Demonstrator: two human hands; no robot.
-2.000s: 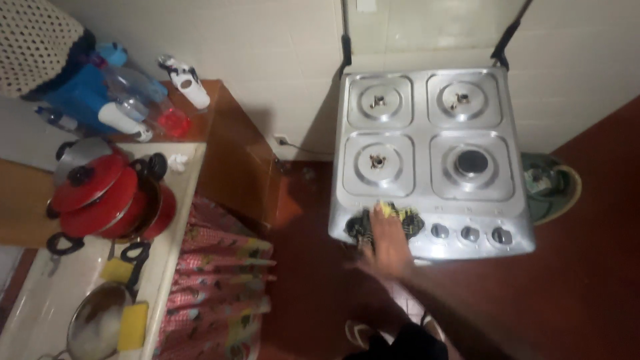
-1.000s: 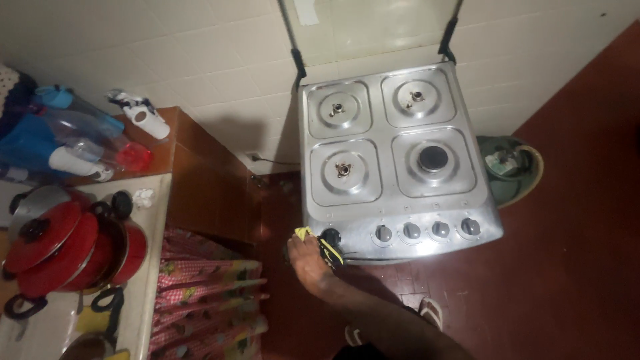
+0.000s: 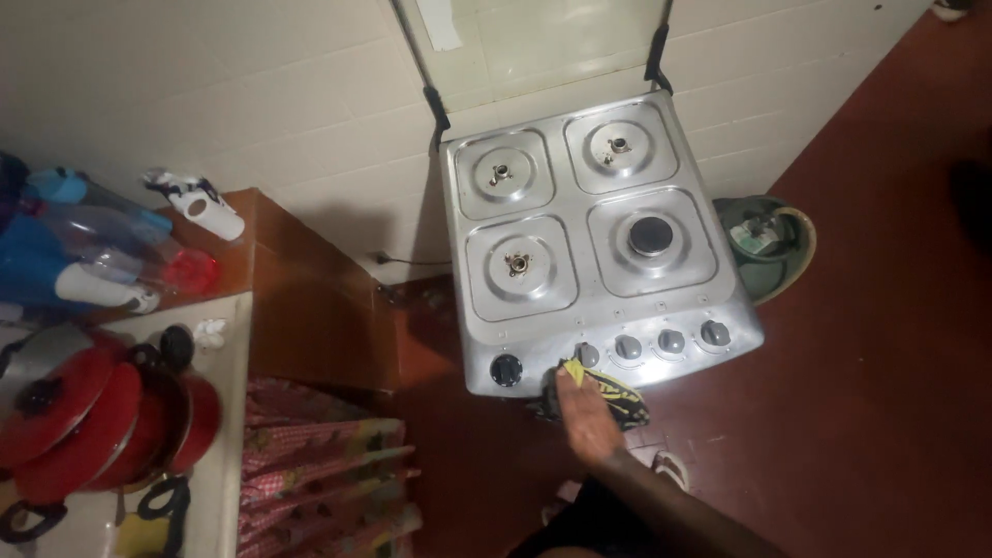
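Observation:
My right hand (image 3: 590,415) holds a black and yellow cloth (image 3: 620,397) against the front edge of a silver gas stove (image 3: 581,310). Its fingertips are just below a grey knob (image 3: 587,355), to the right of the black knob (image 3: 507,370). The cloth hangs out on both sides of the fingers. Three burner seats, such as the front left one (image 3: 518,264), show bare fittings, while a black burner cap (image 3: 651,235) sits on the front right one. The raised glass lid (image 3: 542,46) stands behind. My left hand is out of view.
Red pots (image 3: 85,418) and a yellow sponge (image 3: 143,535) are at the sink counter on the left. Plastic bottles (image 3: 108,232) lie on a wooden cabinet (image 3: 325,310). A checked curtain (image 3: 325,465) hangs below the counter. A green bin (image 3: 767,248) stands right of the stove.
My right hand, with the cloth, has moved right along the stove's front edge from the left corner beside the black knob. Two seconds ago it was on the control panel's left part.

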